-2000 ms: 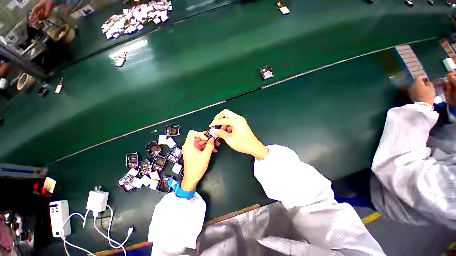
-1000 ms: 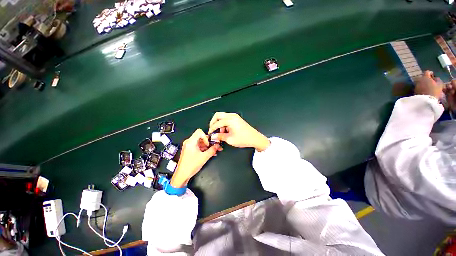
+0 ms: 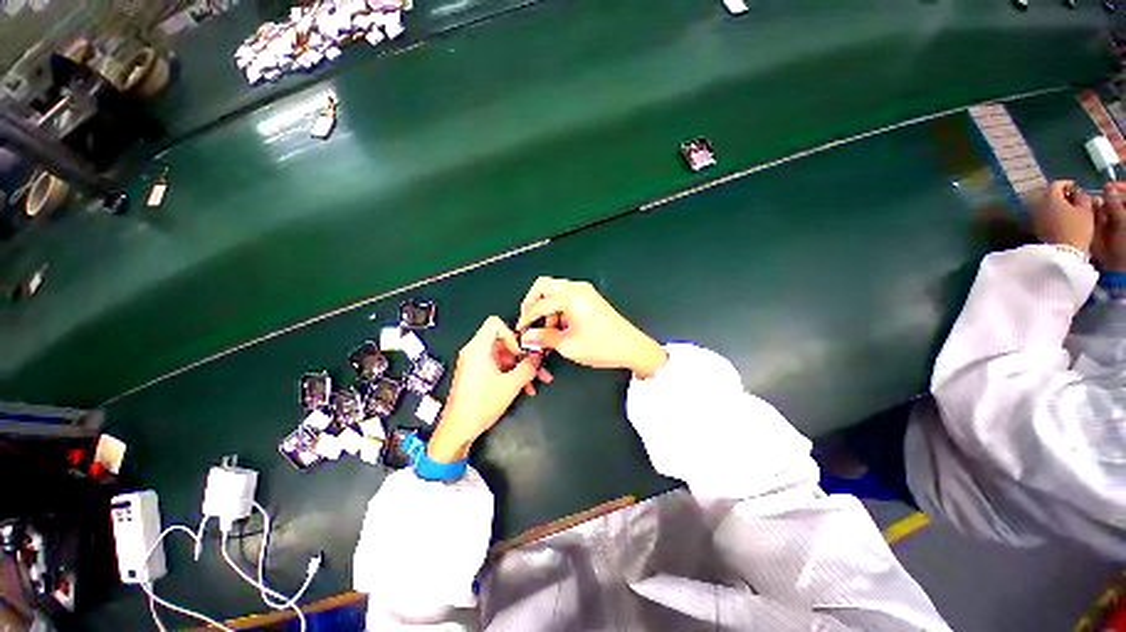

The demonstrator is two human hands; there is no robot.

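My left hand, with a blue band on the wrist, and my right hand meet over the dark green bench. Their fingertips hold a small dark housing with a pale part between them. The fingers cover most of it, so its inside cannot be told. Several black squarish housings with white flat pieces hanging from or lying beside them are piled left of my left hand.
A green belt beyond the pale seam carries a housing and a white piece. White parts are heaped across it. A charger and power strip lie lower left. A neighbour's hands work at right beside a segmented strip.
The housing and white pieces on the belt have moved to the right. My hands stay together on the small housing, with the fingers slightly shifted around it. The neighbour's hands have shifted.
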